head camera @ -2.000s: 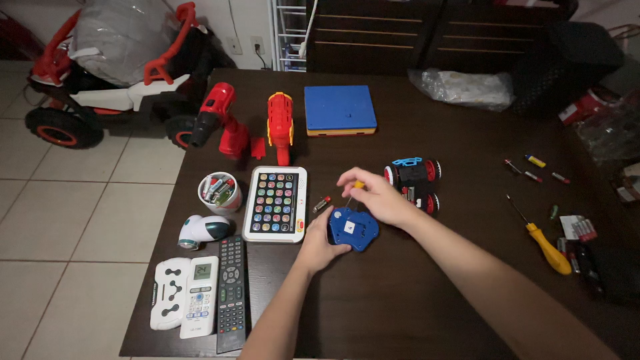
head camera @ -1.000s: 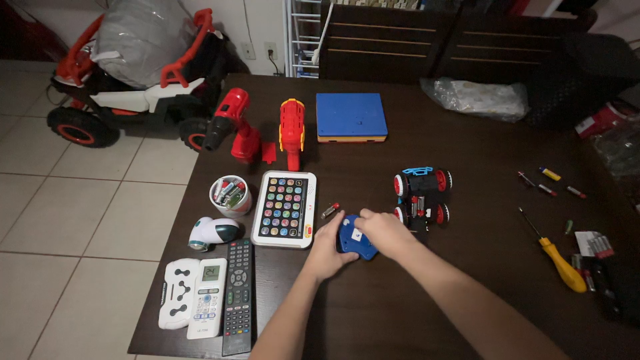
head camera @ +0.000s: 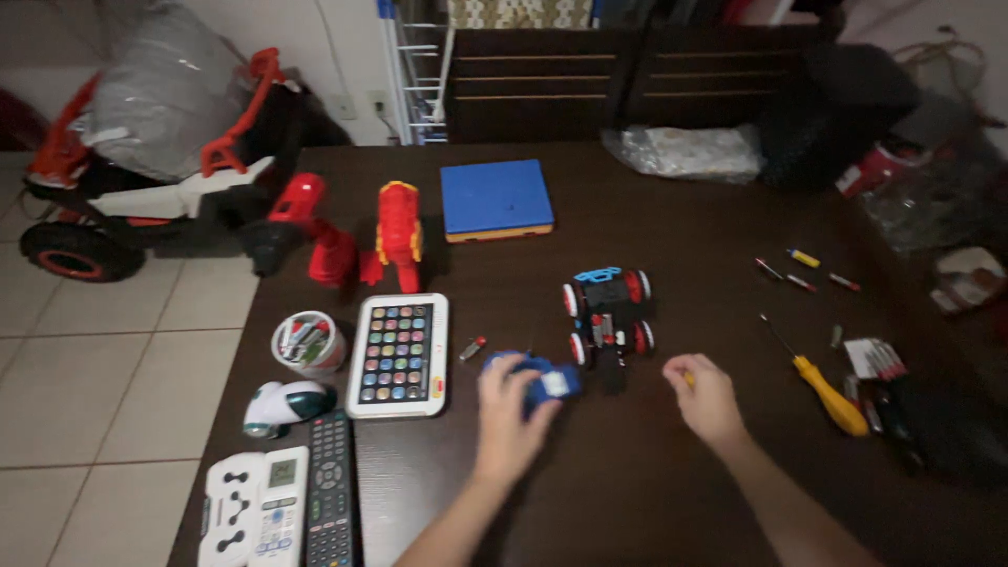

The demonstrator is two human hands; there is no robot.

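My left hand (head camera: pixel 510 413) holds a blue plastic toy part (head camera: pixel 555 383) with a white label, low over the middle of the table. My right hand (head camera: pixel 705 394) is closed around a small yellow-handled tool (head camera: pixel 690 379), mostly hidden by the fingers. Between and beyond the hands stands a toy car (head camera: pixel 606 315) with red and white wheels, batteries showing in its open underside. One loose battery (head camera: pixel 473 348) lies just left of the blue part. A yellow-handled screwdriver (head camera: pixel 831 395) rests farther right.
Left of my hands are a toy tablet (head camera: pixel 399 354), a cup of batteries (head camera: pixel 309 343), a remote control (head camera: pixel 329 488) and red toy drills (head camera: pixel 400 228). A blue box (head camera: pixel 497 197) stands behind. Loose batteries (head camera: pixel 801 282) lie at the right.
My right hand has moved away from the blue part to the right, with the small yellow tool in it. My left hand still holds the blue part.
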